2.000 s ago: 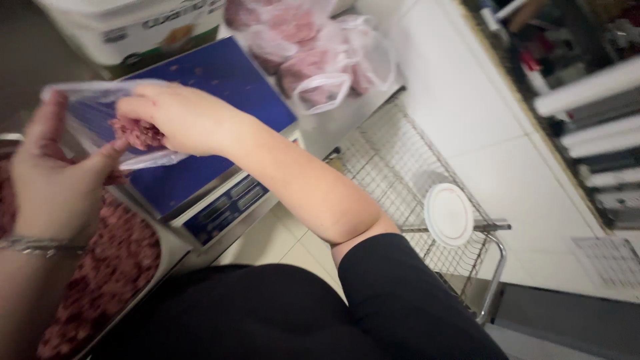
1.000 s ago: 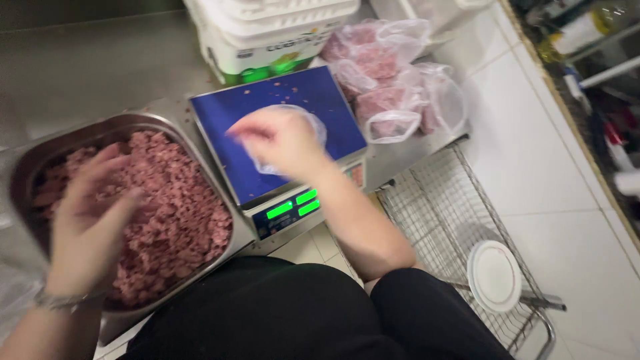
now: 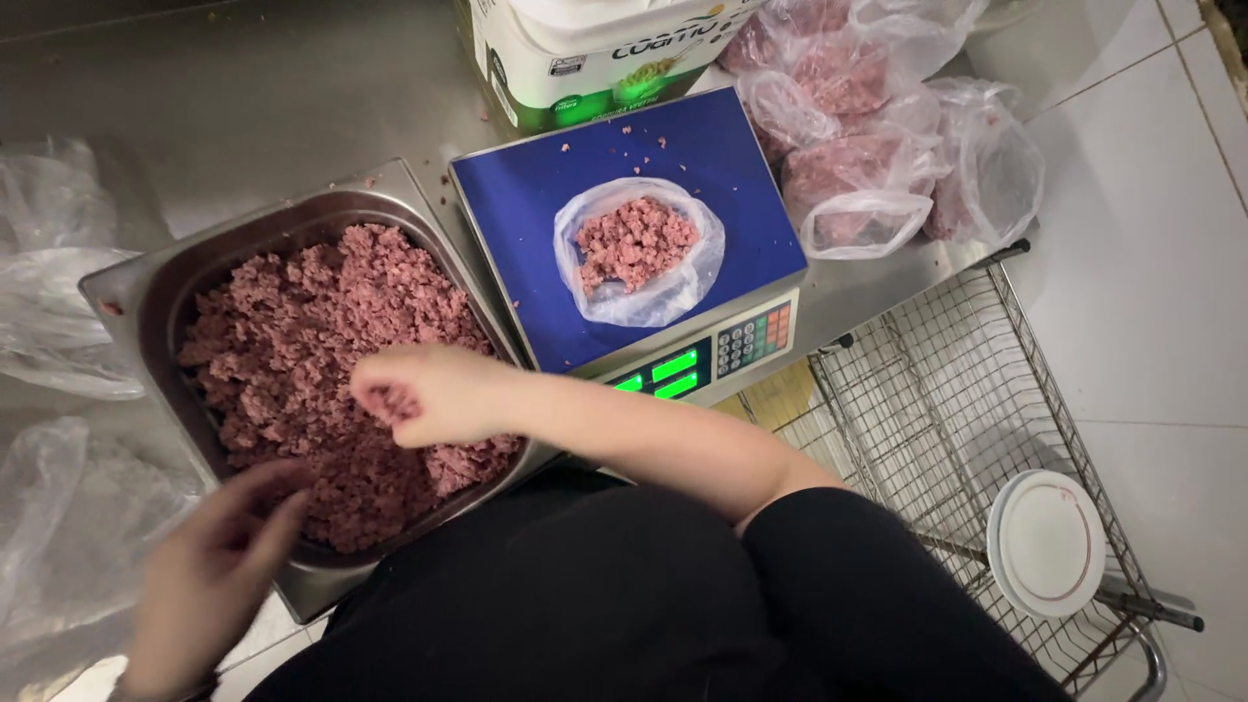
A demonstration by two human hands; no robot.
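Note:
Ground meat [image 3: 322, 322] fills a deep stainless steel pan [image 3: 409, 185]. Over the meat, my right hand [image 3: 439, 395] is curled around a clump of it. My left hand [image 3: 229, 556], blurred, hovers at the pan's near left edge with fingers apart and nothing seen in it. Right of the pan, a digital scale with a blue platform [image 3: 526, 214] bears an opened clear plastic bag [image 3: 707, 249] with ground meat [image 3: 639, 239] inside. The scale's green displays are lit.
Several plastic bags of meat [image 3: 858, 166] lie at the scale's right. Behind it stands a white and green plastic tub [image 3: 585, 58]. Plastic bags [image 3: 58, 292] lie left of the pan. A wire rack [image 3: 907, 390] with white round lids or plates [image 3: 1051, 544] is at lower right.
My right hand has moved left from the bag on the scale to the pan. My left hand has moved toward the pan's near edge. The bag, held in both hands earlier, rests on the scale.

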